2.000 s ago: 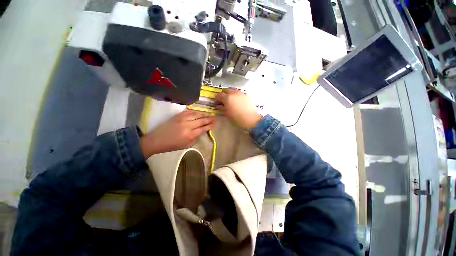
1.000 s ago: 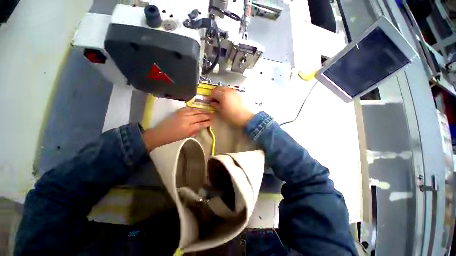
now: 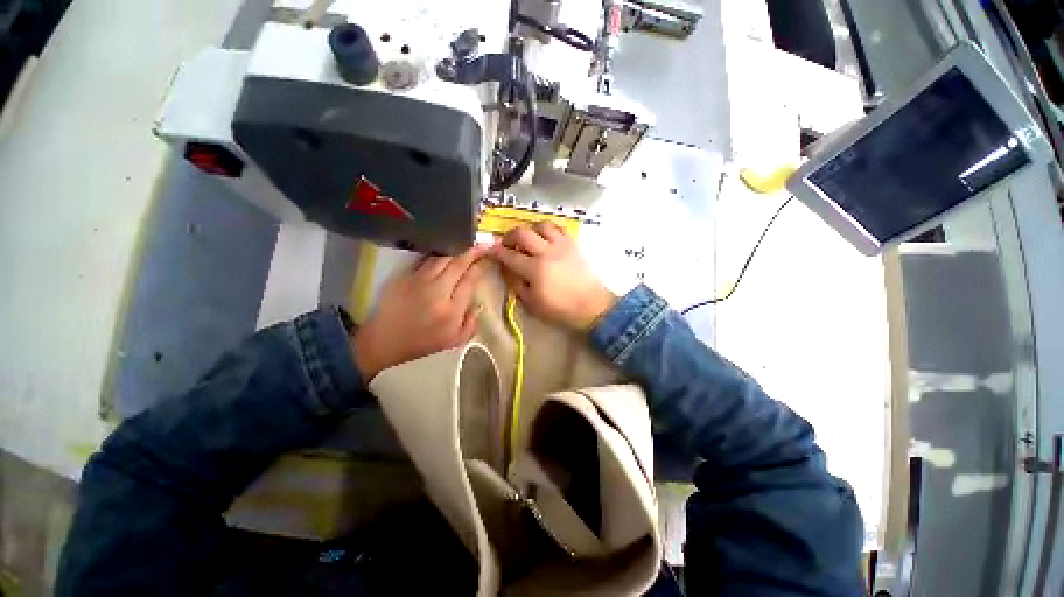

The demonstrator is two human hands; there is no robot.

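Note:
A beige workpiece (image 3: 548, 350) lies on the white table below the machine head and hangs over the front edge, its folds forming open loops, dark inside. A narrow yellow tape (image 3: 517, 362) runs down its middle. A yellow-edged clamp frame (image 3: 531, 219) lies at its far end beside the needle area. My left hand (image 3: 429, 306) lies on the workpiece's left part, fingertips by the frame. My right hand (image 3: 554, 274) is at the frame's front edge, fingers bent on the material. The fingertips of both hands nearly meet; what lies beneath them is hidden.
The machine head with a dark grey cover (image 3: 356, 157) is just above my left hand. Metal presser parts (image 3: 601, 140) stand right of it. A screen (image 3: 922, 152) with a black cable (image 3: 753, 259) is at right. A yellow object (image 3: 767, 177) lies beside the screen.
My left hand has moved up toward the clamp frame and closer to my right hand. The frame's front part is now covered by the hands. The workpiece's hanging loops have shifted. The view has shifted slightly.

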